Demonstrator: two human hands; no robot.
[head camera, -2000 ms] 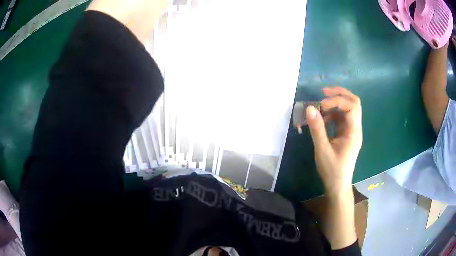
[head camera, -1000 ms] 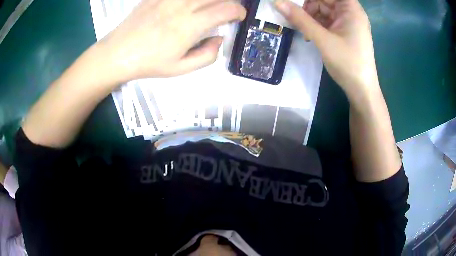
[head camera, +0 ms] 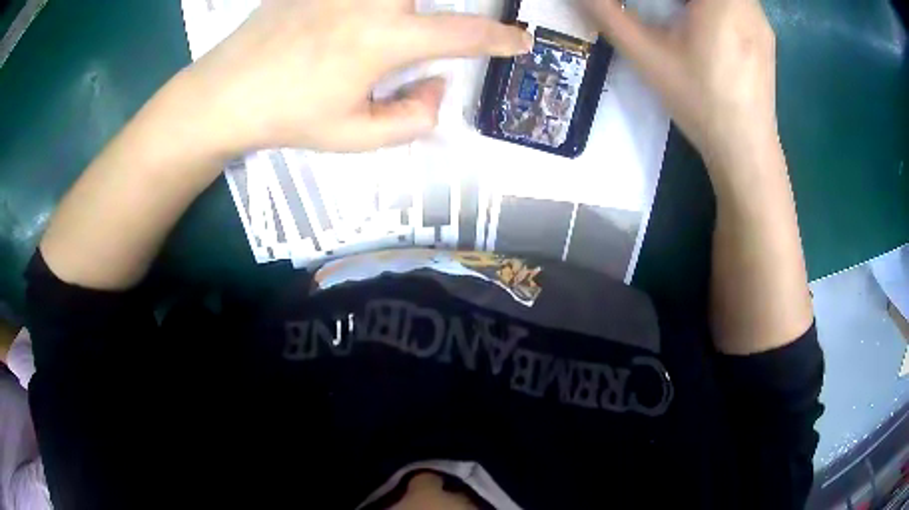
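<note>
An open black handset (head camera: 488, 115) lies tilted on the white adhesive sheets (head camera: 613, 149) at the top centre, its upper end cut off by the picture's edge. A circuit board (head camera: 543, 95) shows in its lower half, with a thin gold strip (head camera: 563, 40) above it. A pale flat part (head camera: 558, 14) covers the visible upper bay. My left hand (head camera: 339, 75) has its index fingertip on the handset near the strip, thumb apart. My right hand (head camera: 688, 60) is at the handset's upper right, blurred and partly cut off; its fingertips' contact is unclear.
The green bench (head camera: 847, 149) curves around the sheets. Grey strips (head camera: 399, 204) show on the fanned sheets near my black shirt. A pale edge strip (head camera: 22, 28) is at the upper left. A light blue-grey area (head camera: 857, 349) lies beyond the bench at the right.
The handset was not visible two seconds ago. Since one second ago it sits slightly further right in view. My left index finger has moved onto its strip area, and my right hand has shifted right.
</note>
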